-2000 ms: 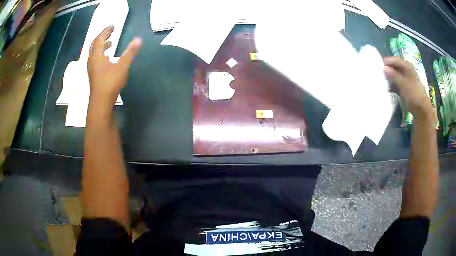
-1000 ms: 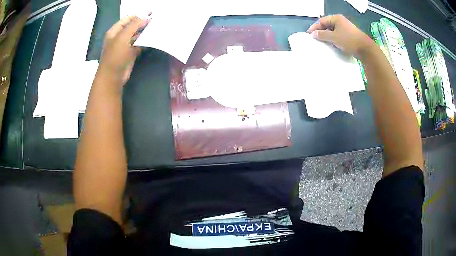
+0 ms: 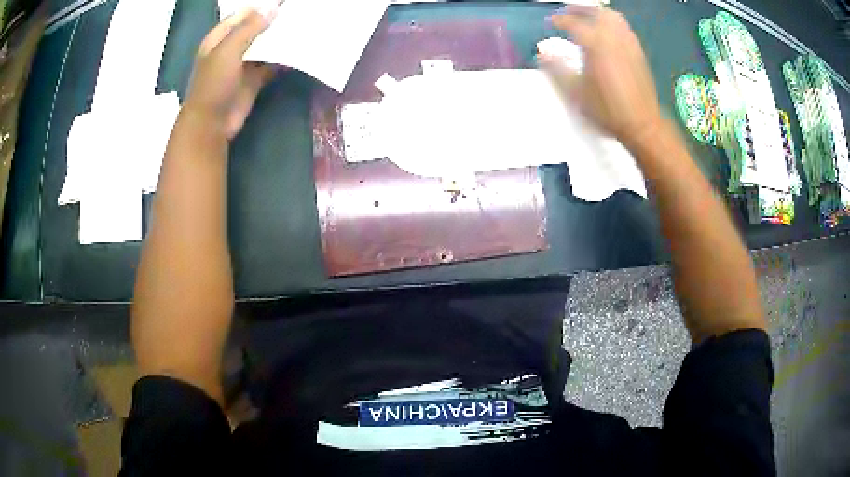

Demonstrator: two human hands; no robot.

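A white die-cut card blank lies across the glossy maroon board, rounded end to the left and cross part off the board's right side. My left hand grips the left edge of a white card strip that slants over the board's back left; its far part is cut off by the picture. My right hand is blurred, above the back of the blank's cross part, with thumb and fingers apart and hiding some of it. A small white label shows at the blank's left end.
A pile of white card blanks lies at the left on the dark green surface. Stacks of green printed cards stand at the right, with another stack beyond. Brown card material shows at the far left edge.
The blank has come from the right onto the board. My right hand has left the green stacks and moved inward over the blank. My left hand has taken hold of the strip's edge.
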